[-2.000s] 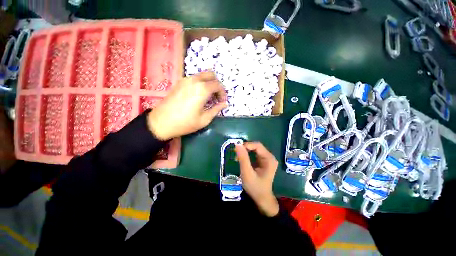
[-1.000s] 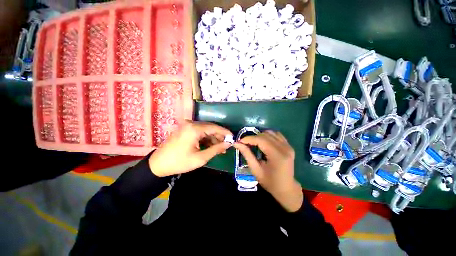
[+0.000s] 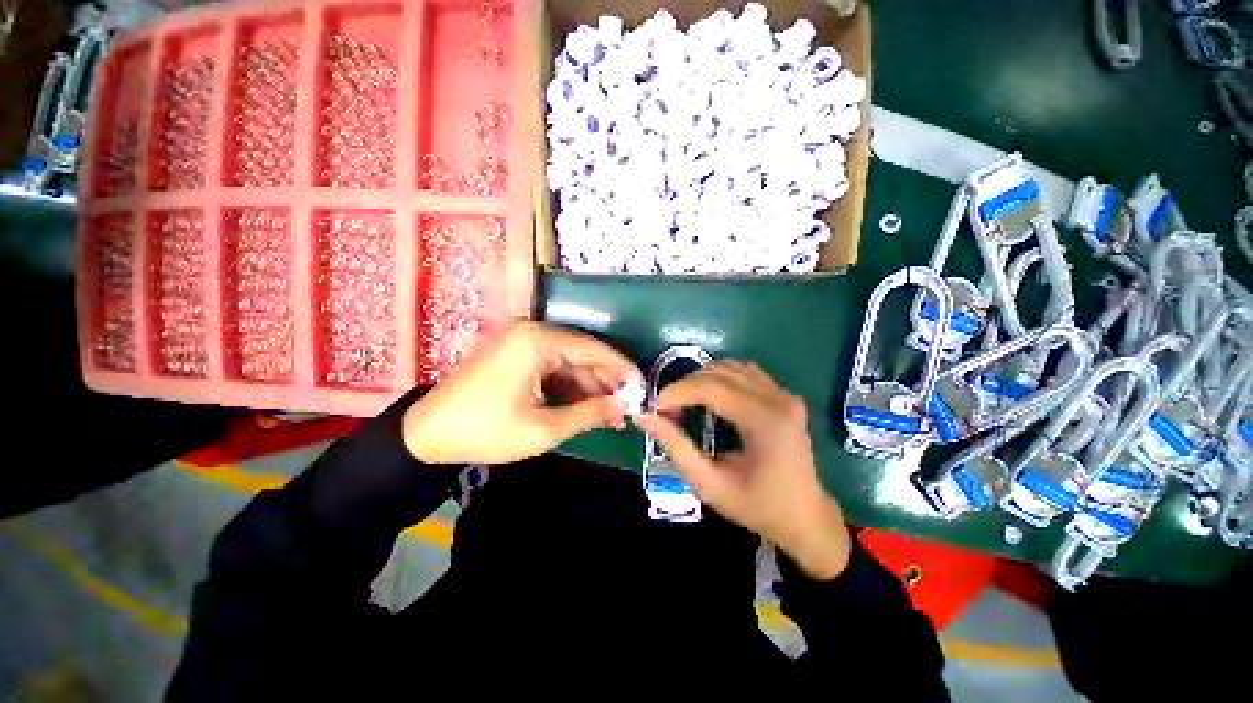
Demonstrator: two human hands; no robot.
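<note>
My left hand (image 3: 529, 398) pinches a small white collar (image 3: 631, 396) between thumb and fingertips. My right hand (image 3: 742, 437) is beside it, its thumb and fingertips closed at the collar's right side; whether they hold a small ring is hidden. A loop-shaped workpiece (image 3: 672, 497) with a blue band at its near end lies upright in view under and behind my right fingers, partly covered by them. The parts box (image 3: 860, 151) heaped with white collars stands just beyond my hands.
A pink compartment tray (image 3: 296, 202) with small rings stands left of the box. A tangled pile of loops (image 3: 1051, 481) lies to the right. A pale strip (image 3: 948, 146) crosses the green surface. Several loose loops lie at the far right.
My left hand has come back from the parts box with a white collar and meets my right hand over the near edge. In the last second the hands have barely moved.
</note>
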